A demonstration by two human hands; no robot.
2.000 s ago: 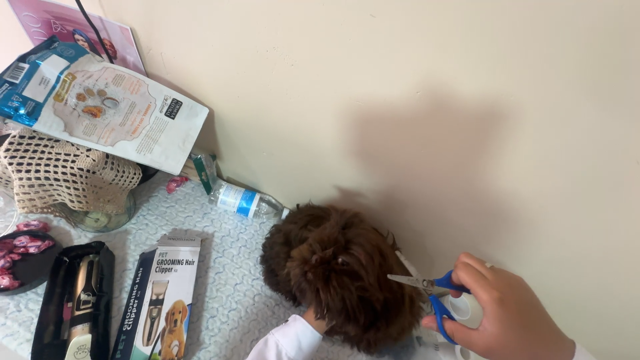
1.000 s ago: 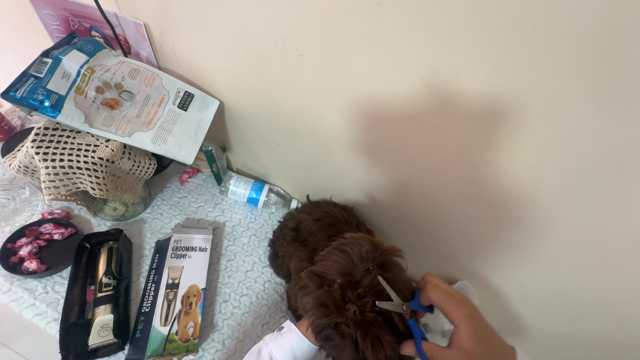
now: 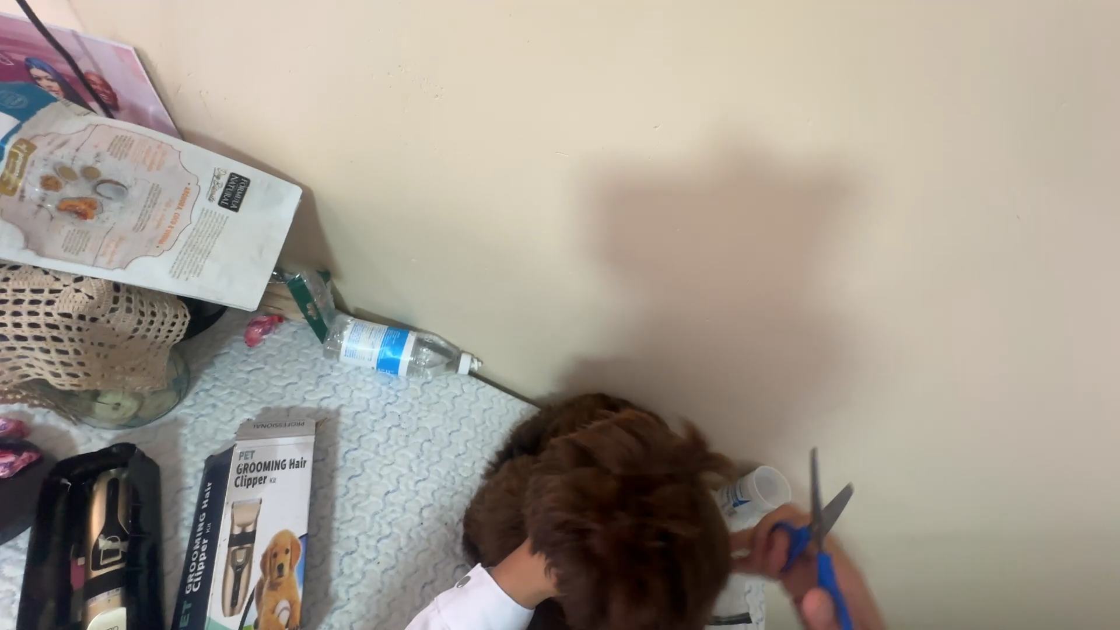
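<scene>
A small dog with shaggy dark brown fur (image 3: 626, 516) is at the lower middle, close to the wall. From the bottom edge my left hand (image 3: 525, 575), in a white cuffed sleeve, reaches under the dog's head; its fingers are hidden by fur, so its hold cannot be told. My right hand (image 3: 809, 564) holds blue-handled scissors (image 3: 821, 525) just right of the head, blades parted and pointing up, away from the fur. The thumb and fingers are at the handles. Behind this hand, beside the dog, lies a whitish plastic container (image 3: 759, 492).
On the quilted pale-blue cover (image 3: 394, 455) are a pet hair clipper box (image 3: 262, 525), a clipper in a black case (image 3: 105, 542) and a plastic bottle (image 3: 394, 350) by the wall (image 3: 490, 175). A pet food bag (image 3: 149, 201) and a crocheted cloth (image 3: 87, 324) over a glass bowl are at left.
My right hand has moved the scissors off the dog's head to the right, and the blades now point up. The dog's head has turned. The view has shifted somewhat.
</scene>
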